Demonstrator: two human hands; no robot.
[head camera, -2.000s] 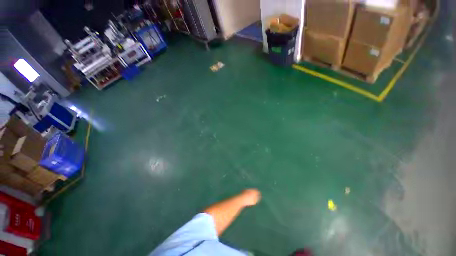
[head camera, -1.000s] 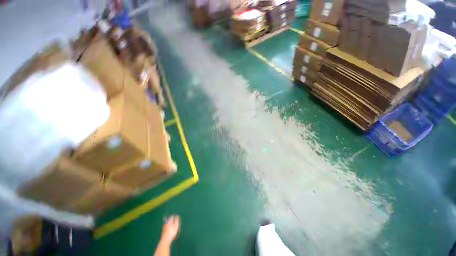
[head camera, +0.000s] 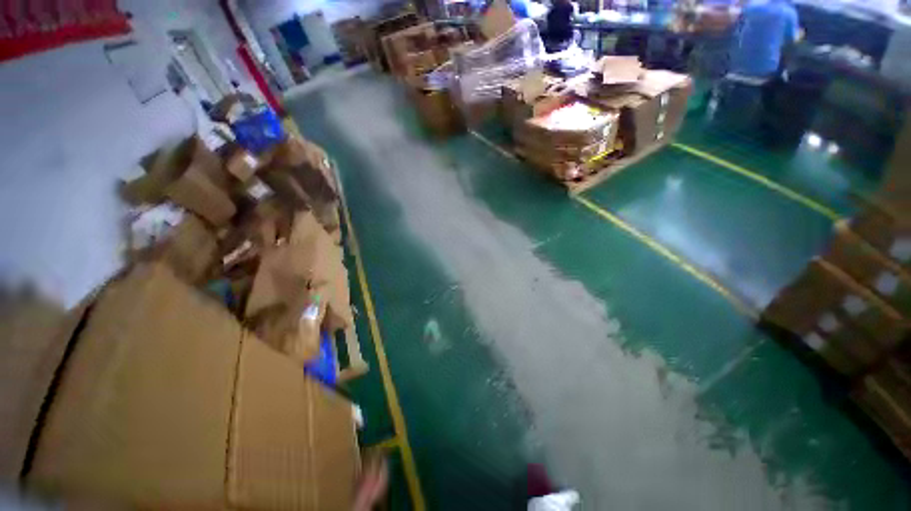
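Observation:
My left hand (head camera: 372, 481) is blurred and cut off by the bottom edge, beside a big brown carton stack. Its fingers cannot be made out, and no held thing shows. My right hand is out of the picture. The large cartons (head camera: 170, 399) fill the lower left, close to the hand. A small white shape with a dark red part (head camera: 552, 499) shows at the bottom edge, perhaps my foot or clothing; it is too blurred to tell.
Crumpled waste cartons (head camera: 300, 259) lie along the left wall, behind a yellow line (head camera: 372, 329). A worn grey strip (head camera: 539, 309) crosses the green floor. Loaded cartons (head camera: 569, 135) stand on a pallet ahead. Stacked cartons (head camera: 849, 299) stand at right. A person in blue (head camera: 767, 38) is at the benches.
The view has turned from the open green floor and bin towards the aisle and moved forward along it. The left hand has gone lower, to the bottom edge. The flat cardboard stack and blue totes have left the view.

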